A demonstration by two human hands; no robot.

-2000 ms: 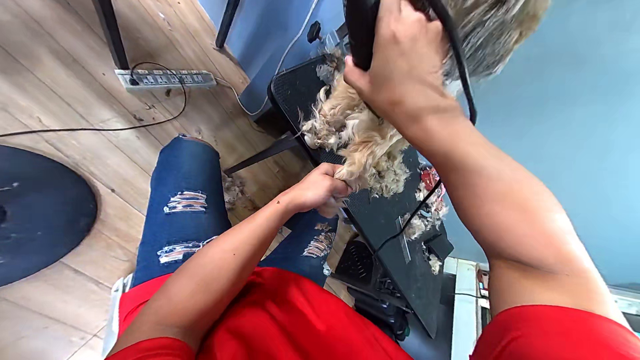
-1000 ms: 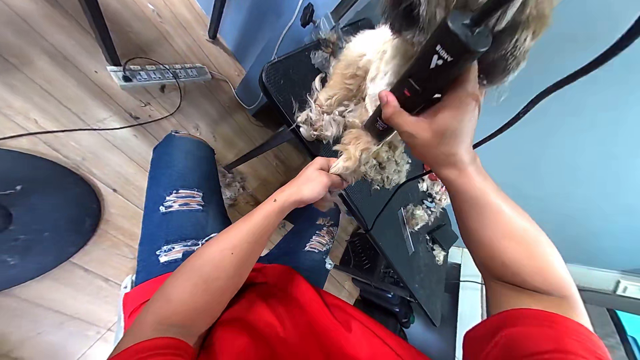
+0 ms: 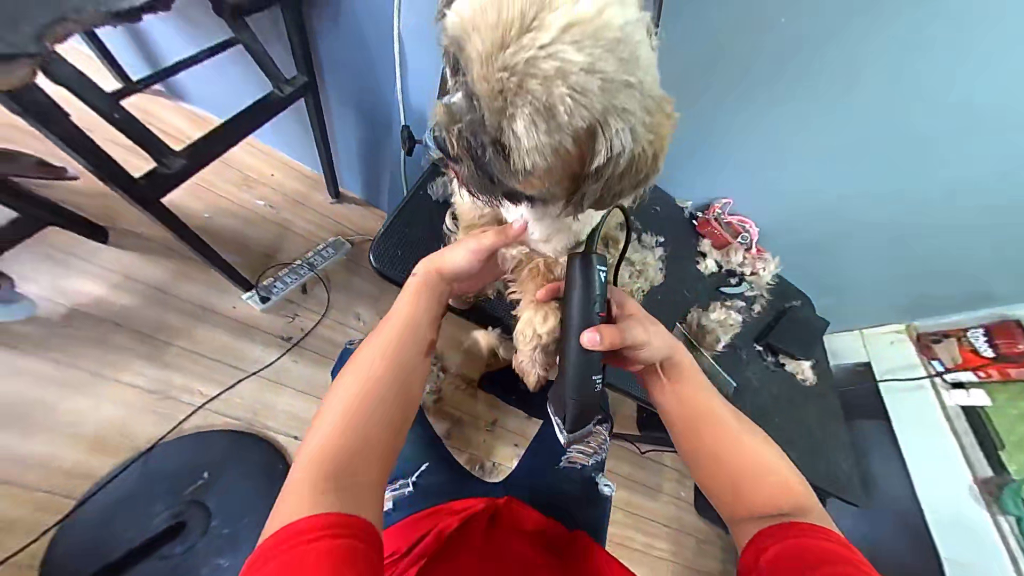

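A long-haired dog (image 3: 552, 104) with tan, white and dark fur is on a black grooming table (image 3: 400, 240), its head toward me. One front leg (image 3: 536, 328) hangs over the table's near edge. My left hand (image 3: 472, 260) is at the dog's chest and upper leg, the thumb on the white chest fur; the grip of its fingers is hidden. In my right hand (image 3: 624, 328) is a black corded electric clipper (image 3: 584, 344), its blade end pointing down toward my knees, beside the leg. Some right fingers reach behind the clipper toward the leg.
Cut fur (image 3: 714, 326), a red-and-pink strap (image 3: 728, 228) and a flat metal comb (image 3: 704, 360) lie on the table's right part. A power strip (image 3: 296, 272) with a cord is on the wooden floor, near a black round base (image 3: 168, 504). Black table legs (image 3: 216, 136) stand at upper left.
The clipper has turned from pointing at the leg to pointing down toward me. My left hand has moved from the paw up to the chest. The dog's head now shows; the view has shifted.
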